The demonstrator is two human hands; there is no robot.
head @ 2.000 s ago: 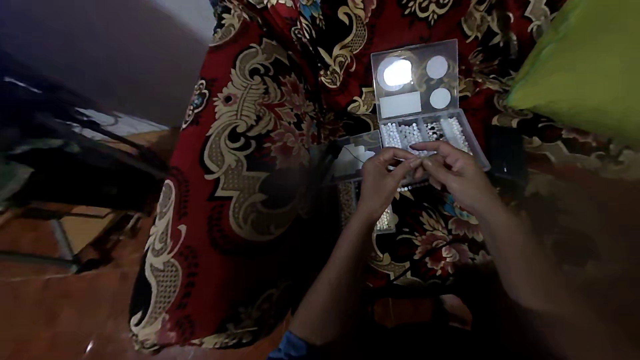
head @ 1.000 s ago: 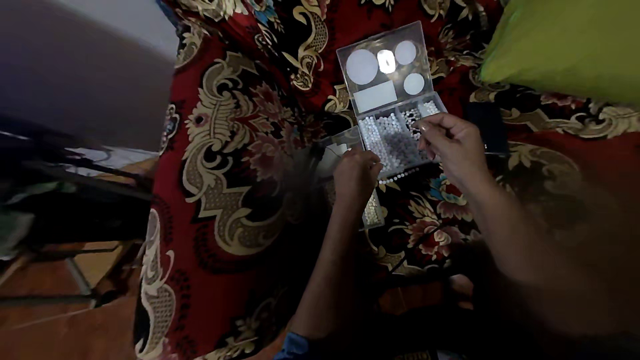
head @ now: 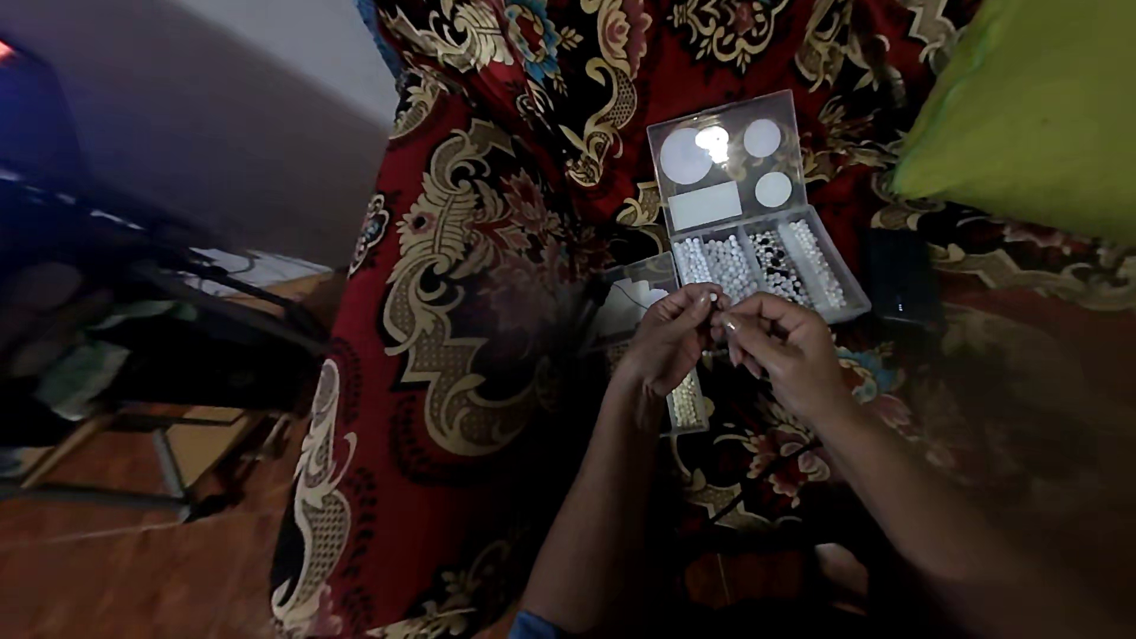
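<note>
My left hand (head: pixel 670 342) pinches a small white bead (head: pixel 713 298) between thumb and forefinger. My right hand (head: pixel 785 346) is close beside it, thumb and forefinger pinched together near the bead; what they pinch is too small to tell. Just beyond both hands lies a clear plastic compartment box (head: pixel 839 312) with white beads (head: pixel 728 266) and a section of mixed black and white beads (head: pixel 775 266). Its raised lid (head: pixel 728 169) bears white round and rectangular stickers. A second clear box (head: pixel 635 306), partly behind my left hand, holds cream beads (head: pixel 685 404).
A red, black and gold patterned cloth (head: pixel 479 311) covers the seat under the boxes. A green cushion (head: pixel 1029 124) lies at the upper right. Right of the bead box is a dark object (head: pixel 903 280). Dark furniture with a metal frame (head: pixel 169 461) stands at the left on tiled floor.
One second ago my hands were apart, the right one over the bead box's right side. Now they are together at the box's near edge, fingertips nearly touching.
</note>
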